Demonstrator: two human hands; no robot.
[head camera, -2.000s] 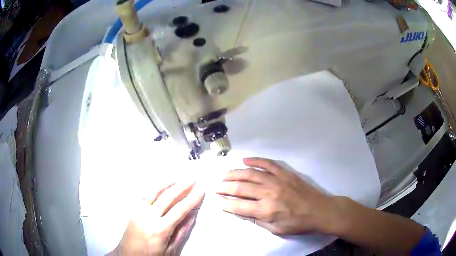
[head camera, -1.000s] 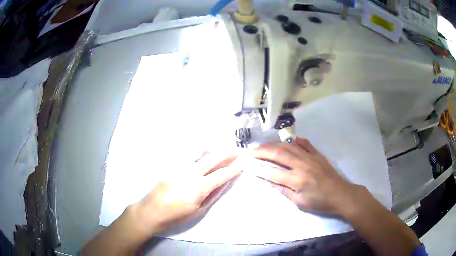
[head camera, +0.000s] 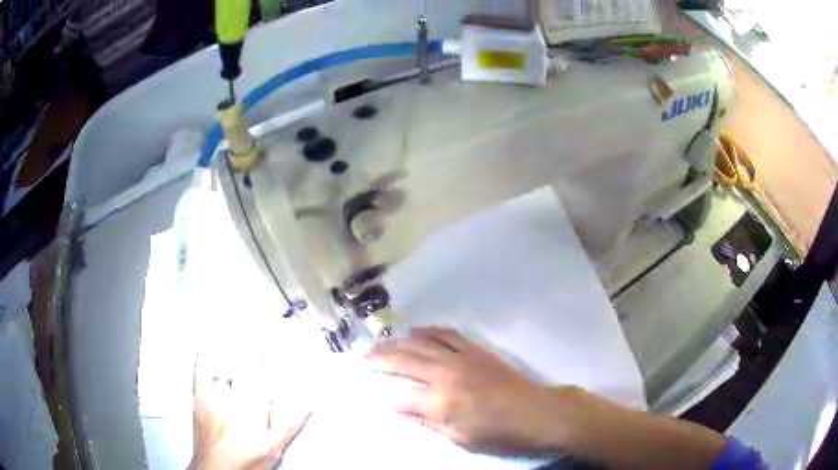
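A white fabric panel (head camera: pixel 524 266) lies flat under the head of the cream sewing machine (head camera: pixel 496 138), spreading to both sides and glaring on the left. My right hand (head camera: pixel 459 390) lies flat on the fabric, its fingertips just below the presser foot area (head camera: pixel 338 338). My left hand (head camera: pixel 243 422) rests on the fabric further left and lower, partly washed out by the light. Neither hand visibly grips anything. The needle is too small and glaring to tell.
Orange-handled scissors (head camera: pixel 735 163) lie right of the machine. A yellow-green handled tool (head camera: pixel 232 32) stands at the head's left end. A white box with a yellow label (head camera: pixel 503 57) sits behind the machine top. A dark patch (head camera: pixel 742 250) lies at the right.
The view has shifted, showing more behind the machine. My left hand has moved left and lower, away from my right hand, which stays beside the presser foot area.
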